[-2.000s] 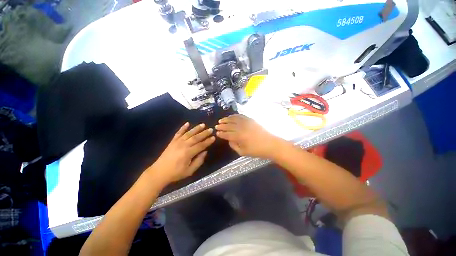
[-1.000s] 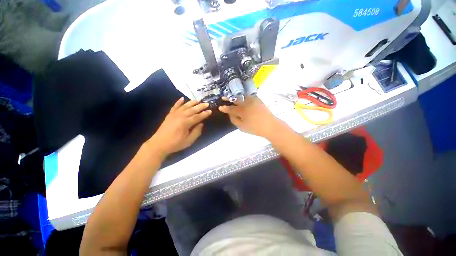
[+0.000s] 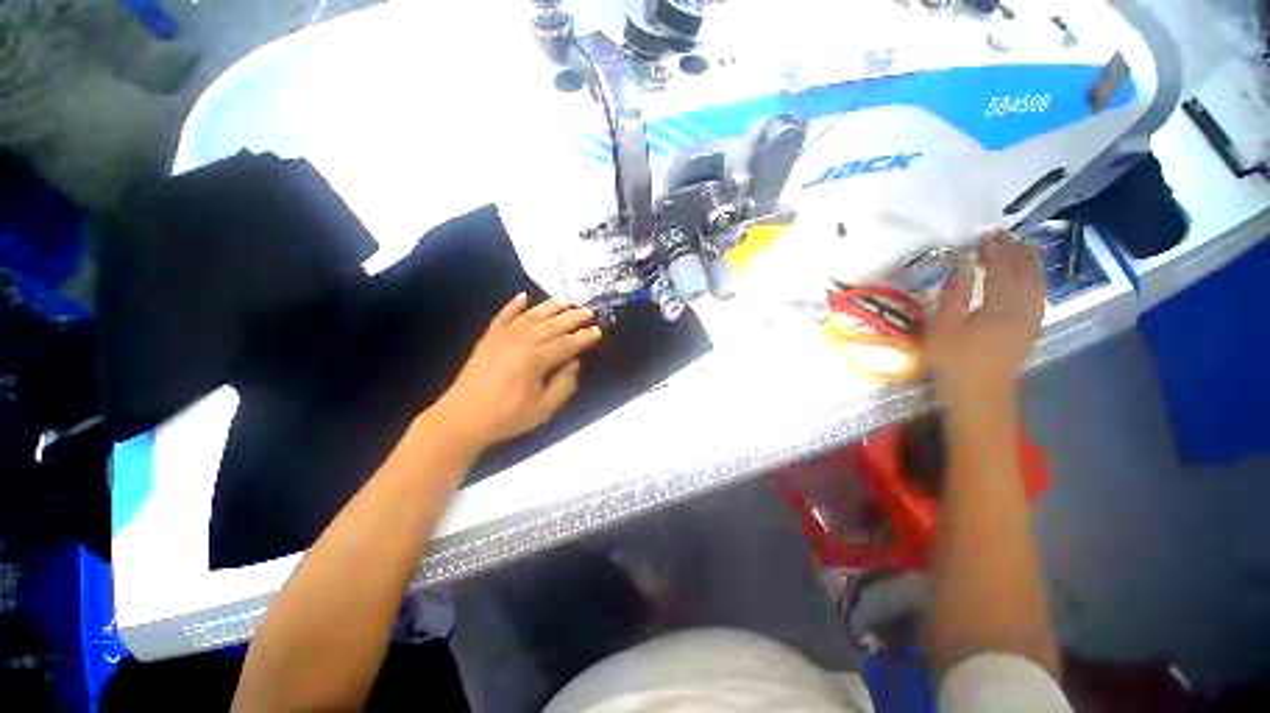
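The black garment panel (image 3: 404, 362) lies flat on the white machine table, its right end at the needle area (image 3: 655, 286) of the JACK sewing machine (image 3: 864, 167). My left hand (image 3: 522, 369) rests on the panel just left of the presser foot, fingers spread, gripping nothing. My right hand (image 3: 986, 314) is off the panel, over the table to the right, slightly blurred. Scissors with a red and a yellow handle loop (image 3: 875, 334) lie just left of it. I cannot tell whether its fingers hold anything.
A small tray (image 3: 1070, 262) is partly hidden behind my right hand. A dark cloth bundle (image 3: 1145, 209) lies behind the machine's right end. The ruler-marked front edge (image 3: 613, 502) runs before me. A red stool or bin (image 3: 891, 502) stands below the table.
My right hand has left the needle area and moved right, past the scissors toward the tray. My left hand stays on the panel near the presser foot.
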